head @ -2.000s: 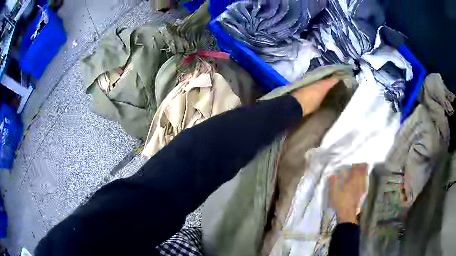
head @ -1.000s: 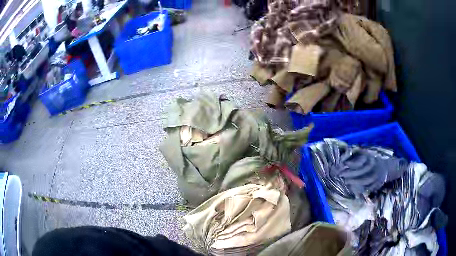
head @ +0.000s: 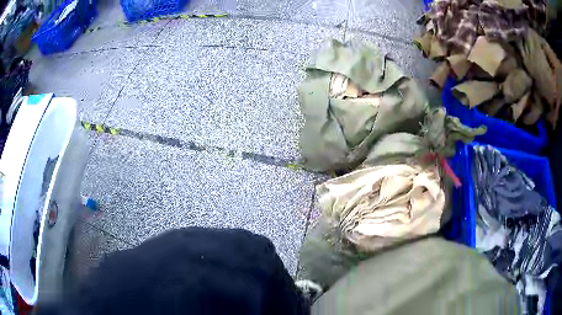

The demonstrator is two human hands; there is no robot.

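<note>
An olive-green woven sack (head: pixel 425 280) lies nearest, cut off by the bottom edge. Just beyond it a cream bundle of cut pieces (head: pixel 394 200) with fanned folds sits against another olive sack (head: pixel 363 111), which has a small opening showing cream layers. A red strip is at that sack's gathered neck. A dark sleeve or clothed part of the wearer fills the bottom left of centre. Neither of my hands shows; they are hidden or out of the picture.
A blue crate (head: pixel 465 203) with grey-and-white patterned bundles (head: pixel 514 197) stands at the right. Behind it another crate holds brown plaid and tan bundles (head: pixel 493 61). A white trough (head: pixel 52 197) stands at the left. Yellow-and-black tape crosses the speckled floor (head: pixel 203 92). Blue crates are far left.
Both hands, seen earlier at the olive sack and white cloth, are out of sight. The view has swung left; the crates now sit further right and the white trough shows more fully.
</note>
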